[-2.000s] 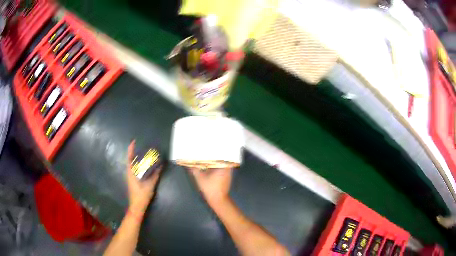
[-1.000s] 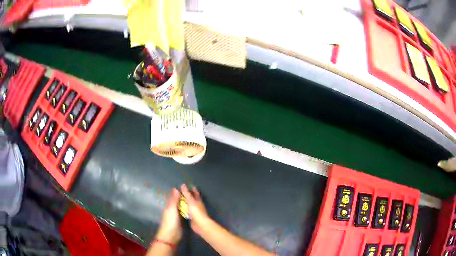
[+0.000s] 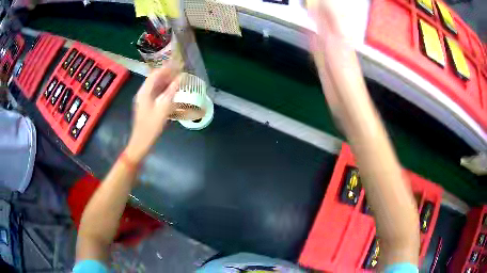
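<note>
My left hand is beside the small cream fan on the bench and overlaps its left side. Its fingers are curled; I cannot tell whether they touch the fan or hold anything. My right hand is blurred at the top edge, over the raised shelf; what it holds is not clear. My right forearm hides part of the red phone tray at right, which holds black closed phones with gold print.
Another red tray of black phones lies at left, with more red trays behind it. A pen cup stands behind the fan. A red tray with yellow-faced pieces is on the raised shelf. A red stool is below the bench edge.
My hands were together at the bench front around a gold-printed piece. They have parted: the left moved up to the fan, the right up to the shelf. The piece is no longer visible.
</note>
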